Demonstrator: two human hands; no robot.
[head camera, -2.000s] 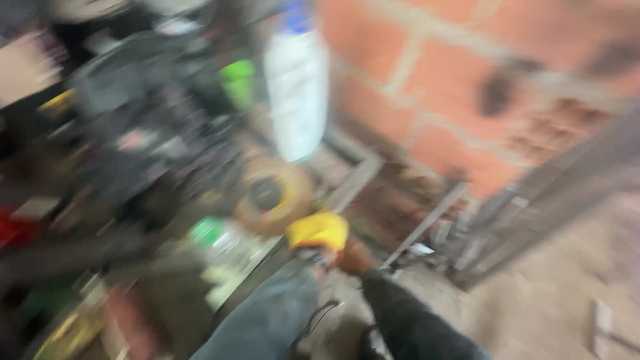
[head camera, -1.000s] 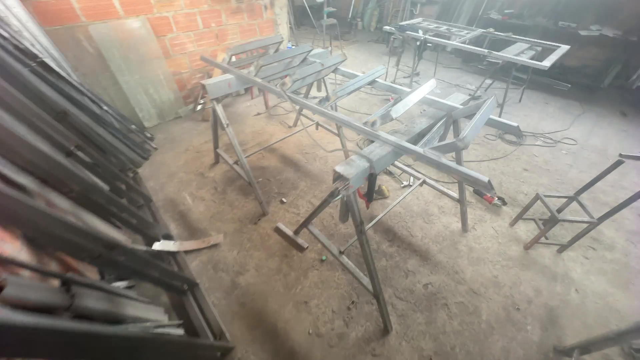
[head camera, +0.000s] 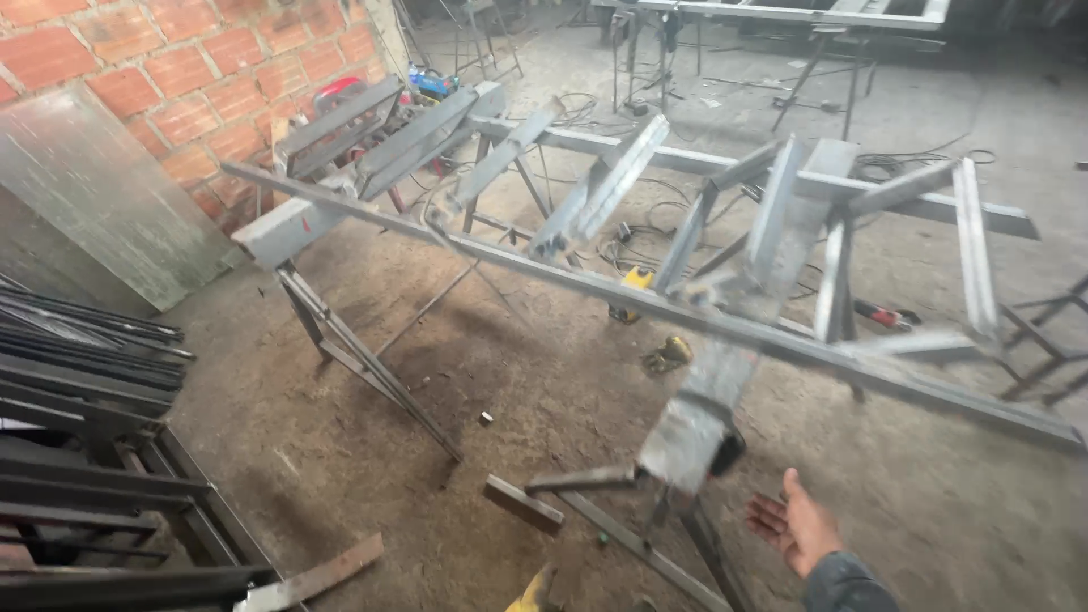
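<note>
My right hand (head camera: 795, 523) is bare, its fingers apart and empty, at the lower right near the end of a steel trestle beam (head camera: 688, 433). A yellow shape at the bottom edge appears to be my gloved left hand (head camera: 535, 591); most of it is cut off, and its grip is hidden. Long grey metal tubes lie across two trestles, the nearest tube (head camera: 595, 285) running to the right edge. Short angled metal pieces (head camera: 629, 178) rest across the tubes. A yellow tool (head camera: 633, 285) and a yellow-and-dark glove (head camera: 670, 353) are visible below the frame, on the floor.
Dark metal profiles (head camera: 85, 374) are stacked at the left, by a sheet panel (head camera: 102, 187) leaning on the brick wall (head camera: 195, 76). Trestle legs (head camera: 374, 365) spread over the floor. Cables (head camera: 918, 161) and a red-handled tool (head camera: 888, 316) lie beyond. Another frame (head camera: 790, 13) stands behind.
The view has swung from a cluttered corner to the trestles and moved nearer to them. Two seconds ago my hands were together at a yellow item; now my right hand is apart and empty.
</note>
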